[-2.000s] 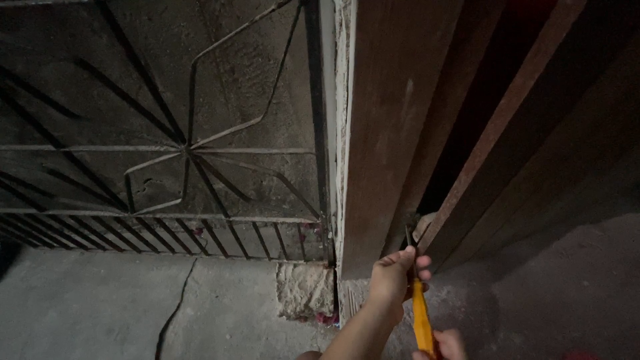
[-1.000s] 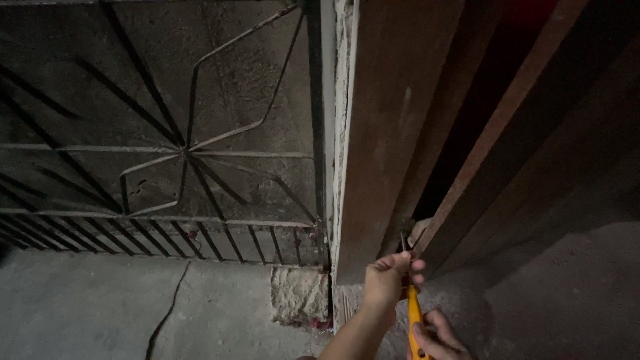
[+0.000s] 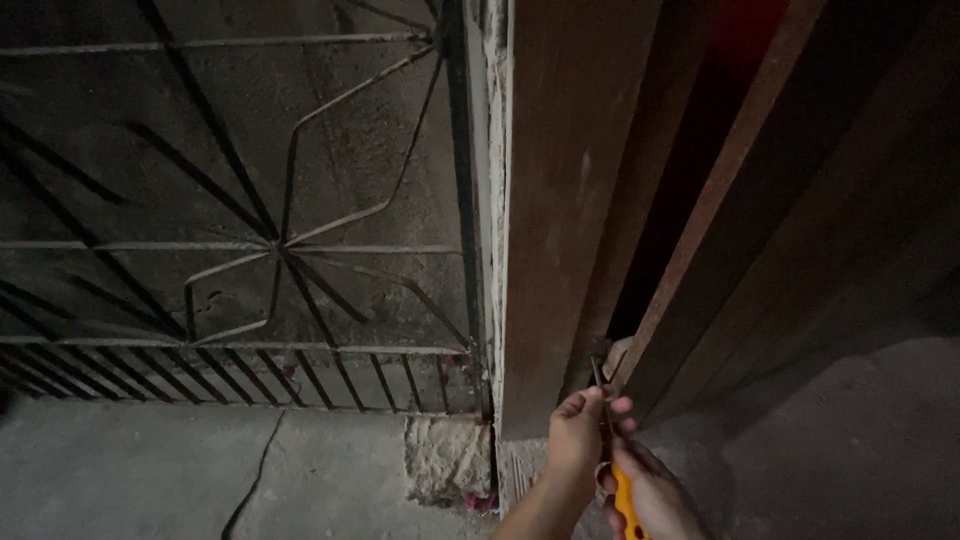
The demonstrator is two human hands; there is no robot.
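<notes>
A hand tool with a yellow handle [image 3: 625,501] and a thin dark metal shaft is held at the foot of a wooden door frame [image 3: 574,187]. My left hand [image 3: 581,427] pinches the metal part near its tip. Around the upper part of the handle, my right hand [image 3: 652,480] is closed. The tip reaches the gap between the frame and the edge of a brown wooden door [image 3: 694,259], beside a small pale piece [image 3: 619,354] low in that gap. Dim light and my fingers hide the tool's exact kind.
Left of the frame stands a metal grille gate [image 3: 279,246]. A rough concrete block [image 3: 448,459] sits at its lower corner. The concrete floor [image 3: 150,465] has a long crack [image 3: 259,472]. A dark red area shows high in the door gap.
My right hand has moved up the yellow handle, closer to my left hand. My left hand stays at the metal part, and the tip remains by the gap.
</notes>
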